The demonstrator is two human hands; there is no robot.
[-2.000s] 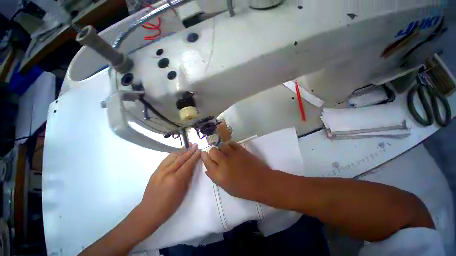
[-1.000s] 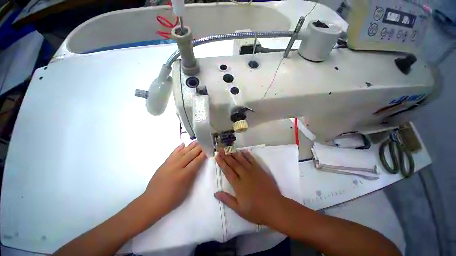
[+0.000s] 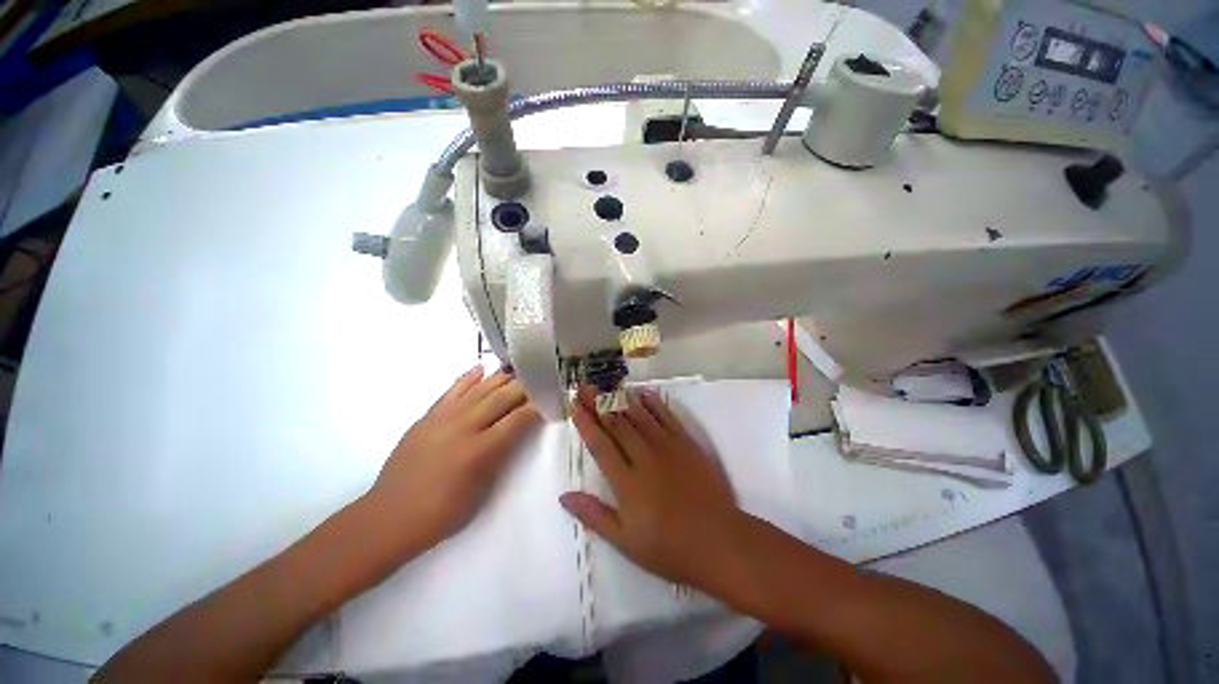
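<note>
A white garment panel [image 3: 521, 575] with double stitch lines lies on the table, its far edge under the head of the sewing machine [image 3: 829, 227]. My left hand [image 3: 448, 454] lies flat on the panel left of the needle area, fingertips near the machine head. My right hand [image 3: 655, 494] lies flat on the panel just right of the stitch lines, fingers spread, fingertips beside the presser foot area [image 3: 596, 377]. The needle and the panel's edge there are mostly hidden by the head and fingers.
Scissors [image 3: 1060, 417] with olive handles lie at the right, beside a folded white bundle [image 3: 922, 430]. A red stick [image 3: 791, 361] lies on the machine bed. The machine lamp [image 3: 419, 251] hangs left of the head. A control panel [image 3: 1049, 70] stands upper right.
My view has turned and widened since the earliest frame. My right hand has gone from bent, pinching fingers to flat and spread on the panel. Since one second ago the hands have barely moved.
</note>
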